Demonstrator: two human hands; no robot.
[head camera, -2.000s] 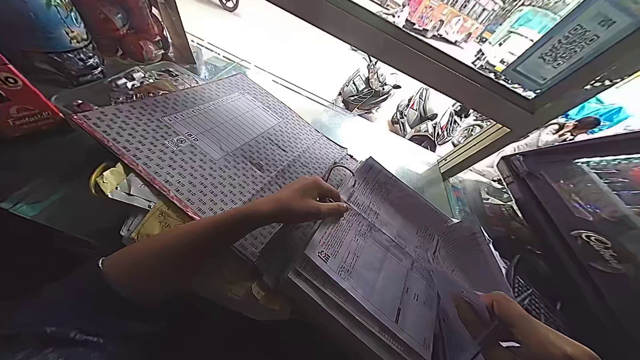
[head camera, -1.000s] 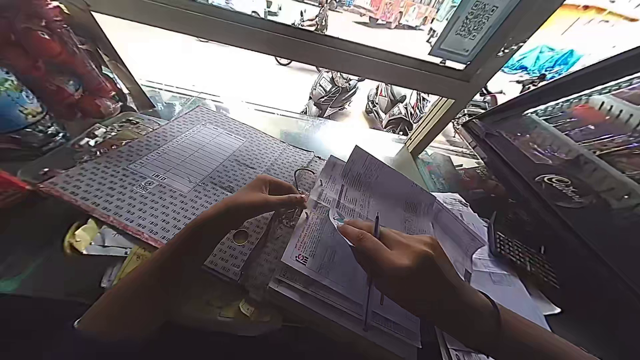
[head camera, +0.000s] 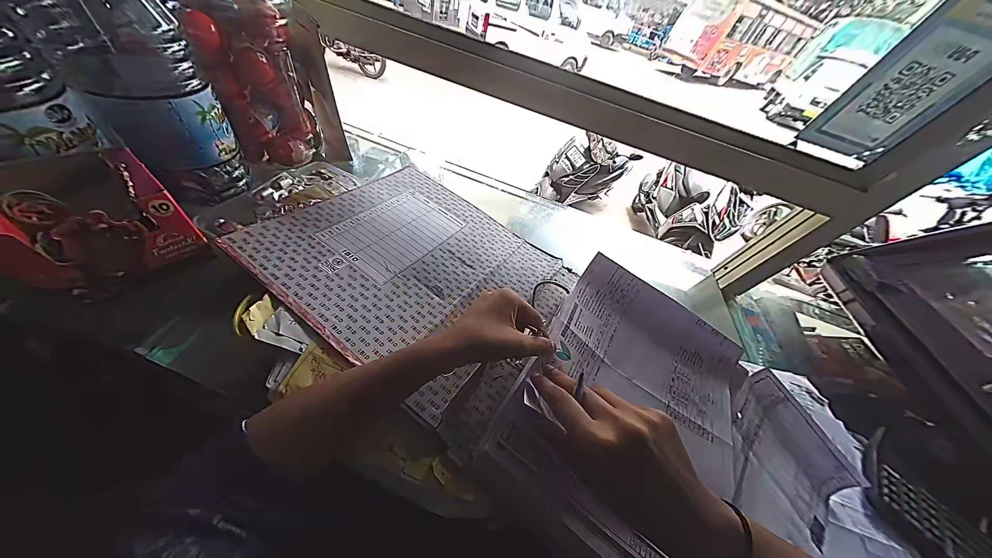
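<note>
A lever arch file (head camera: 442, 263) lies open on the glass counter, its patterned inside cover spread to the left. My left hand (head camera: 500, 325) pinches the edge of the printed papers beside the file's metal ring (head camera: 552, 288). Across the stack, my right hand (head camera: 612, 426) holds the same papers near that edge, with a pen (head camera: 579, 385) between its fingers. The upper printed sheet (head camera: 651, 341) is creased and rises at its far corner. My right palm and fingers hide part of the stack beneath.
Plastic jars (head camera: 159, 101), a red box (head camera: 159, 225) and a tray of small items (head camera: 302, 186) stand at the left. A calculator (head camera: 922, 496) and loose papers (head camera: 798, 434) lie at the right, beside a dark display case (head camera: 930, 310). A window frame (head camera: 589, 101) runs behind the counter.
My right hand has come from the lower right to the papers' edge by the ring, with a pen in it. The upper sheets are turned differently. The view has shifted.
</note>
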